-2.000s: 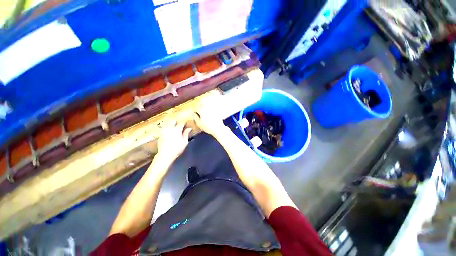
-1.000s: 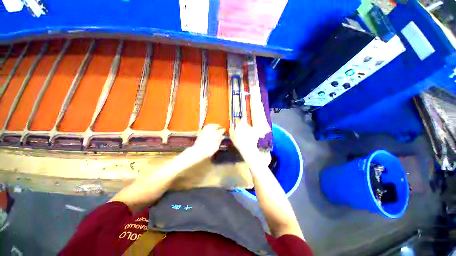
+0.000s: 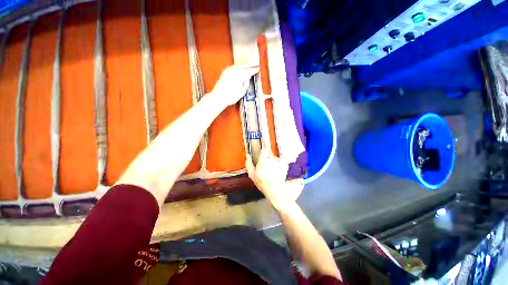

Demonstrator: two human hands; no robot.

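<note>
A narrow blue cutting die (image 3: 253,118) with cross braces lies lengthwise on the pale sheet material (image 3: 248,28) at the bed's right end. My left hand (image 3: 237,83) grips its far end. My right hand (image 3: 271,173) grips its near end. Both hands are bare. Just right of the die, two narrow openings show the orange cutting pad (image 3: 263,67). To the left, the waste web (image 3: 101,111) has thin grey-beige ribs between large openings over the same orange pad.
A wooden bed edge (image 3: 184,218) runs along the front, with a black block (image 3: 249,192) on it. A blue tub (image 3: 332,133) stands right of the bed, and another blue bin (image 3: 390,147) holds dark scraps. A control box (image 3: 384,42) is at upper right.
The view has moved over the bed and the blue beam has mostly left the picture. My left hand has moved from the bed's front edge to the die's far end. The die now sits left of narrow openings.
</note>
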